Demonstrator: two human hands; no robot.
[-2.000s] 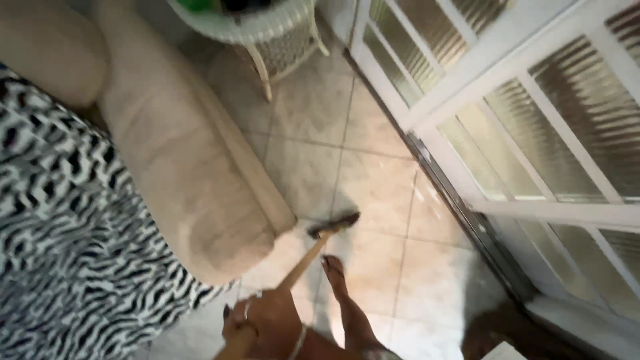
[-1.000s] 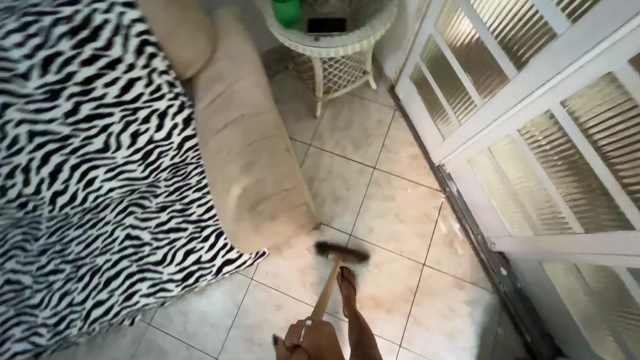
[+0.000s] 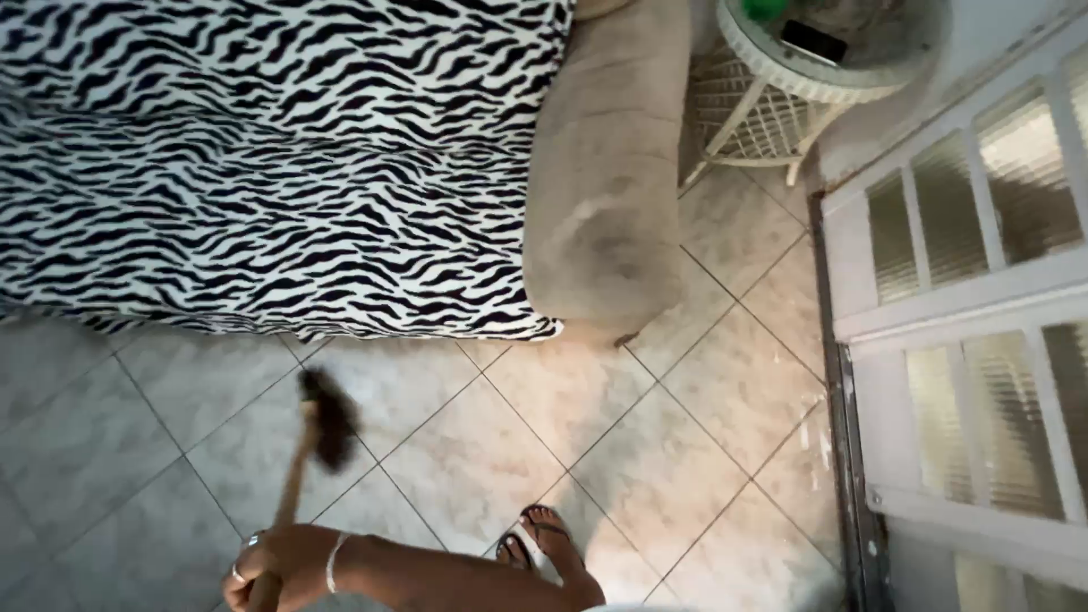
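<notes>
My right hand (image 3: 280, 565), with rings and a pale bracelet, grips the wooden handle of a broom (image 3: 291, 484) at the lower left of the head view. The handle runs up from my fist to the dark bristle head (image 3: 331, 421), which is blurred and lies over the tiled floor, below the hanging edge of a zebra-print cover (image 3: 340, 229). My forearm reaches in from the bottom middle. My left hand does not show.
A beige sofa arm (image 3: 603, 204) borders the cover. Beyond it stands a white wicker table (image 3: 803, 85) holding a black phone (image 3: 813, 41) and a green object (image 3: 763, 7). Glazed white doors (image 3: 956, 314) line the right. My sandalled feet (image 3: 544, 527) are at bottom centre.
The broom head has moved left, from the floor near the sofa arm's front corner to below the zebra-print cover. My right hand has moved left with the handle. The view has turned.
</notes>
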